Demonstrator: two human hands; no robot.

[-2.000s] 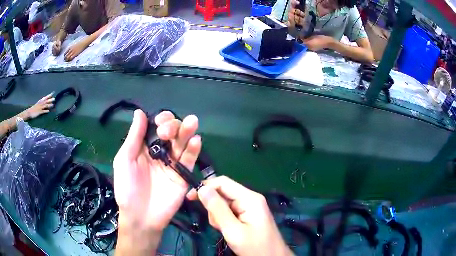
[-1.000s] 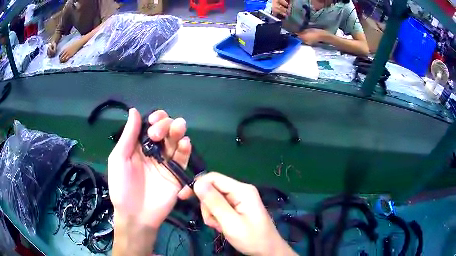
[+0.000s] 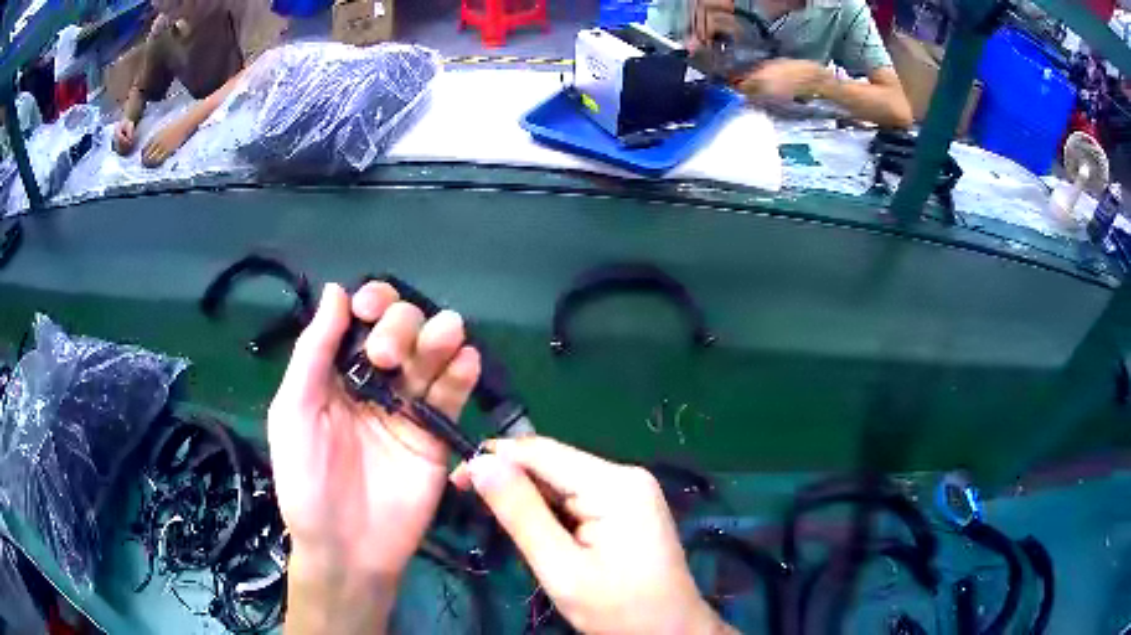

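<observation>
A black headband [image 3: 494,387] is held in front of me, its arc passing behind my left hand's fingers. My left hand [image 3: 372,422] is palm up, fingers curled around the headband, with the small black end fitting [image 3: 362,376] against the palm. A slim black stick-like part [image 3: 437,426] runs from the fitting to my right hand [image 3: 571,521]. My right hand pinches its lower end between thumb and fingers. The pinched tip is hidden by the fingers, and I cannot tell whether this part is a tool.
Headbands lie on the green belt [image 3: 794,372], one [image 3: 633,285] ahead and one [image 3: 258,275] left. Wired bands [image 3: 205,496] and a plastic bag [image 3: 87,422] lie near left. More bands [image 3: 856,502] and a blue ring [image 3: 959,500] lie near right. Two people sit opposite by a blue tray [image 3: 645,151].
The belt headbands have shifted left in view. Both hands keep nearly the same hold, with small finger movements. The person opposite at the right has moved their hands.
</observation>
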